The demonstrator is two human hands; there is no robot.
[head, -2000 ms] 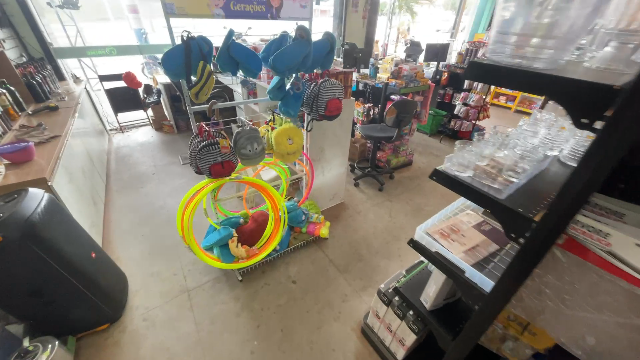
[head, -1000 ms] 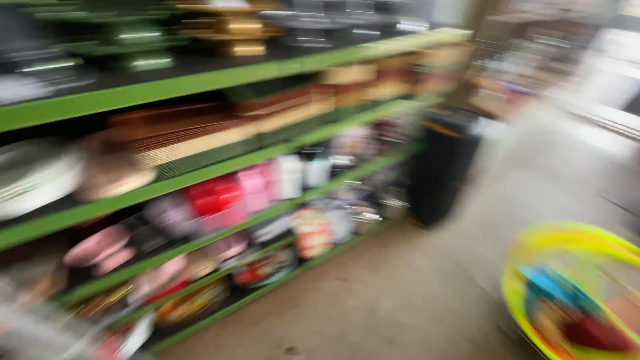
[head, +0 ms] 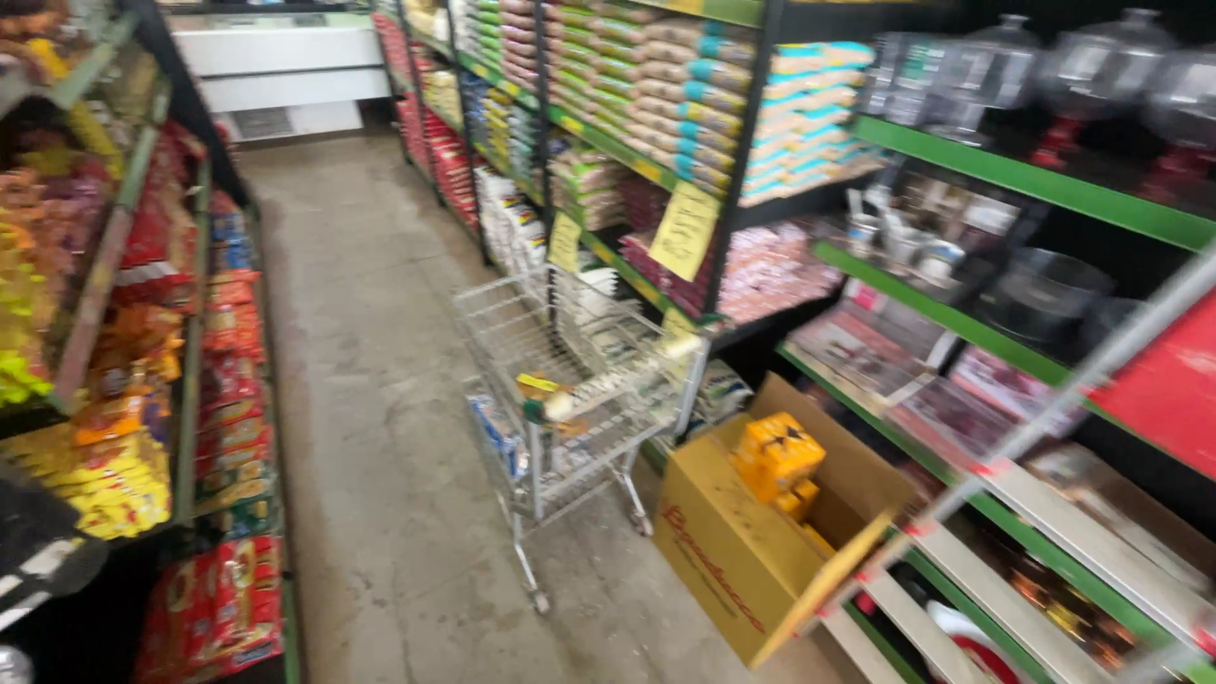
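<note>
Neither of my hands shows in the head view. A wire shopping cart (head: pixel 579 399) stands in the aisle beside the right-hand shelves, its handle (head: pixel 622 375) toward me. A small yellow and brown item (head: pixel 551 389) lies in its basket, and a blue and white package (head: pixel 499 432) is low on its left side. Right of the cart, an open cardboard box (head: pixel 722 541) on the floor holds several orange-yellow packs (head: pixel 779 456).
Shelves of snack bags (head: pixel 233 418) line the left. Stacked bagged goods (head: pixel 689 95) fill the right shelves. A metal stepladder (head: pixel 1035 427) leans across the right foreground, before shelves with clear glass jars (head: pixel 993 71). A white counter (head: pixel 280 62) closes the aisle's far end.
The view has swung from the hoops and backpacks, past green shelving, to an aisle with a cart. No hand shows in any frame.
</note>
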